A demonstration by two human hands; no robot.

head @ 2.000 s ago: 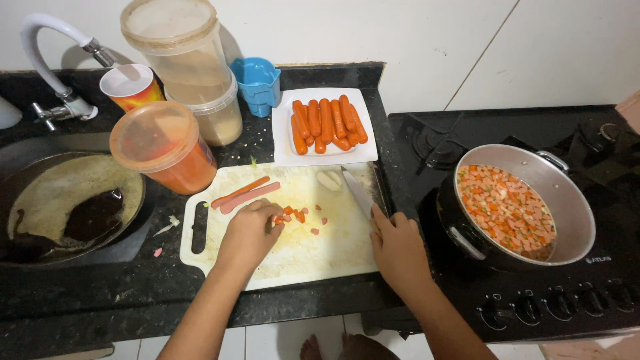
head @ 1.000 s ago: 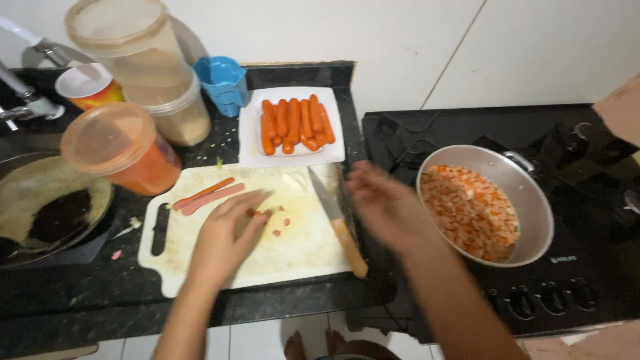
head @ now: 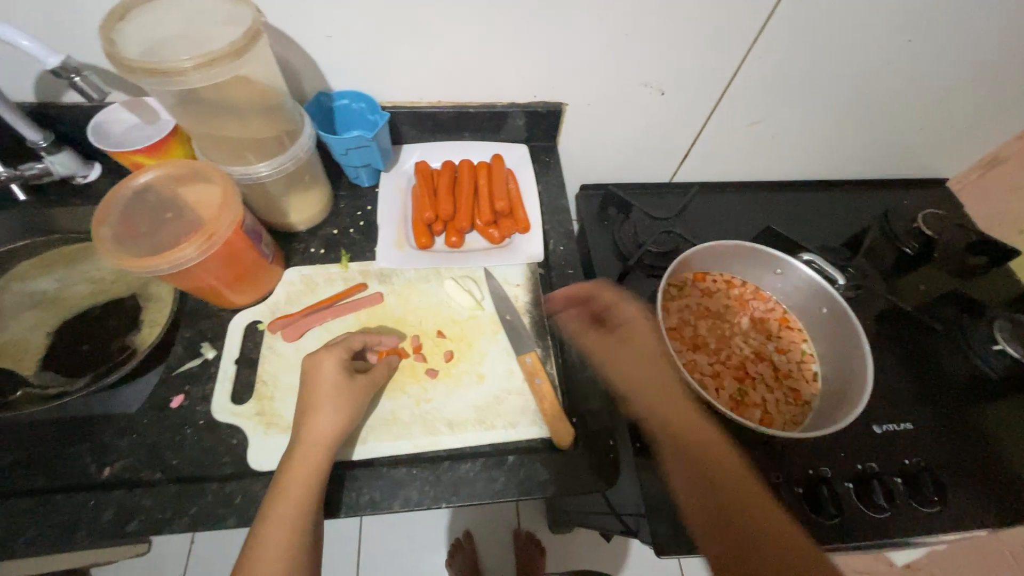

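Note:
My left hand [head: 344, 384] is over the left half of the white cutting board [head: 296, 432], its fingertips closed on small sausage pieces [head: 392, 353]. More cut bits [head: 432, 373] lie just right of the fingers. Behind the hand rest sausage strips [head: 332, 317]. A wooden-handled knife [head: 524, 360] lies on the board's right side, blade pointing away, beside peeled garlic [head: 464, 293]. My right hand [head: 612, 336], blurred, hovers between board and pot; whether it holds anything cannot be told. The aluminium pot [head: 848, 360] holds chopped sausage in liquid [head: 740, 352]. Whole sausages [head: 464, 200] are piled on a white plate [head: 392, 232].
An orange-filled tub [head: 192, 232], stacked plastic tubs [head: 280, 176], a paper cup [head: 136, 132] and a blue measuring cup [head: 352, 136] stand behind the board. A dirty pan [head: 80, 320] sits at far left. The black cooktop [head: 800, 496] is at right.
My right hand has let go of the knife, which now lies on the board, and has moved right toward the pot. My left hand stays over the cut sausage bits.

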